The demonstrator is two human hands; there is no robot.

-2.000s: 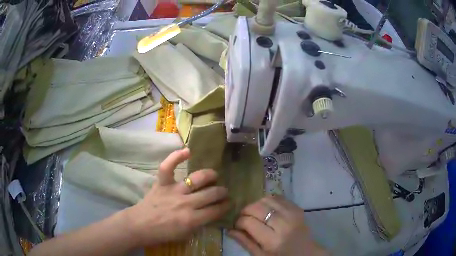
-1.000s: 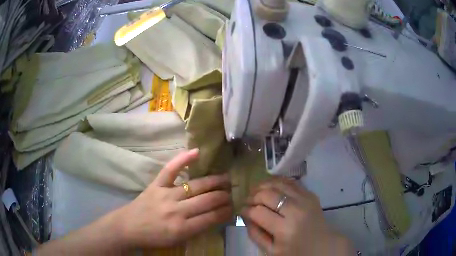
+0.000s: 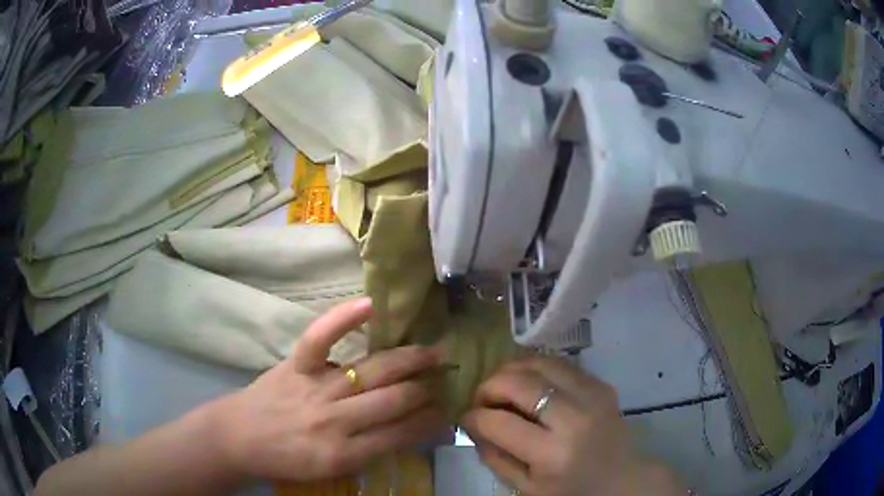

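The darker olive strip (image 3: 399, 276) lies folded at the front of the sewing machine (image 3: 543, 145), joined or laid against the pale grey-green panel (image 3: 242, 300) on its left. My left hand (image 3: 334, 402) presses flat on the olive cloth, index finger raised and apart. My right hand (image 3: 548, 417) has its fingers curled on the right edge of the olive cloth, close to my left fingertips. The needle area is mostly hidden by the machine head.
A stack of pale panels (image 3: 136, 194) lies at the left. The yellow-white lamp head (image 3: 271, 60) hangs above more pale cloth. A bundle of olive strips (image 3: 741, 358) lies under the machine arm. Orange-yellow tape (image 3: 312, 194) shows behind the cloth.
The view has moved closer to the machine since the oldest frame. Both hands stay on the olive cloth; my right fingers have curled in nearer to my left hand.
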